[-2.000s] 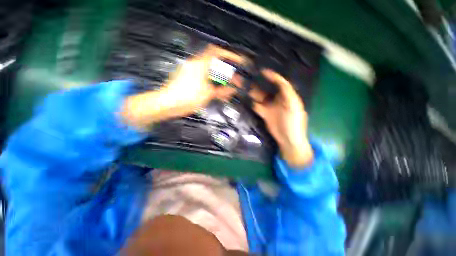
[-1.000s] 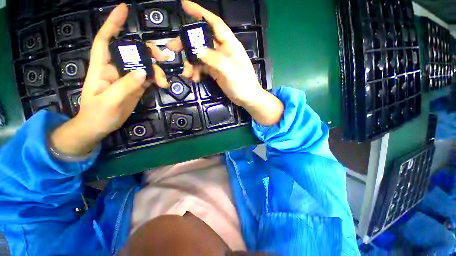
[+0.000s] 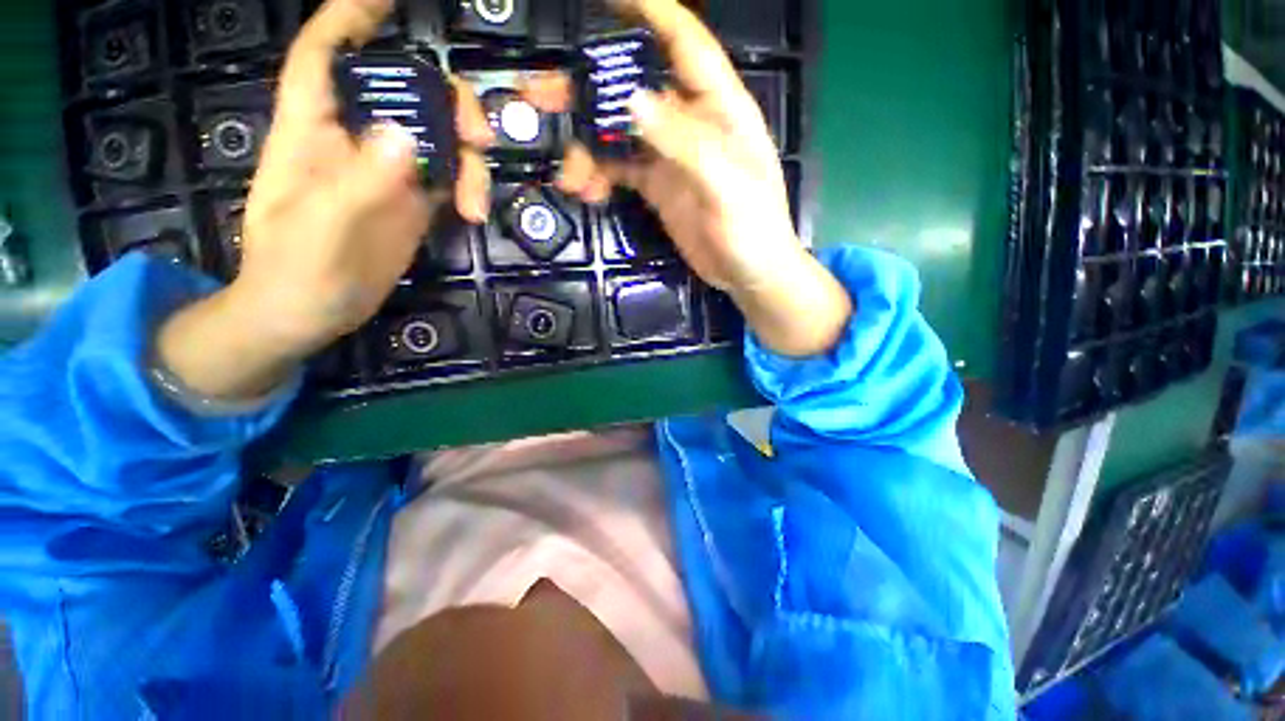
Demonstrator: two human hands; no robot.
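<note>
My left hand (image 3: pixel 317 211) holds a black smartwatch body (image 3: pixel 389 106), its dark screen lit with lines of small white text, thumb on the display. My right hand (image 3: pixel 712 183) holds a second watch body, whose display (image 3: pixel 615 88) shows white text lines and a red mark low down; my thumb is at its edge or on the glass. Both are held above the glossy black blister tray (image 3: pixel 651 310). Several watch units lie in its pockets with pale sensor rings up, one of them tilted (image 3: pixel 537 223). My hands hide part of the tray.
The tray lies on a green mat (image 3: pixel 902 183). Stacked black trays (image 3: pixel 1113 240) stand to the right, with more trays (image 3: pixel 1149 563) beyond and below. A pale frame post (image 3: pixel 1067 542) stands beside them. Blue material shows at the far right. A small blurred object (image 3: pixel 11 254) lies at the left edge.
Two seconds ago the view was blurred, with one lit white screen visible. One second ago both displays showed white code-like blocks; now they show text lines. Both hands still hold the watches.
</note>
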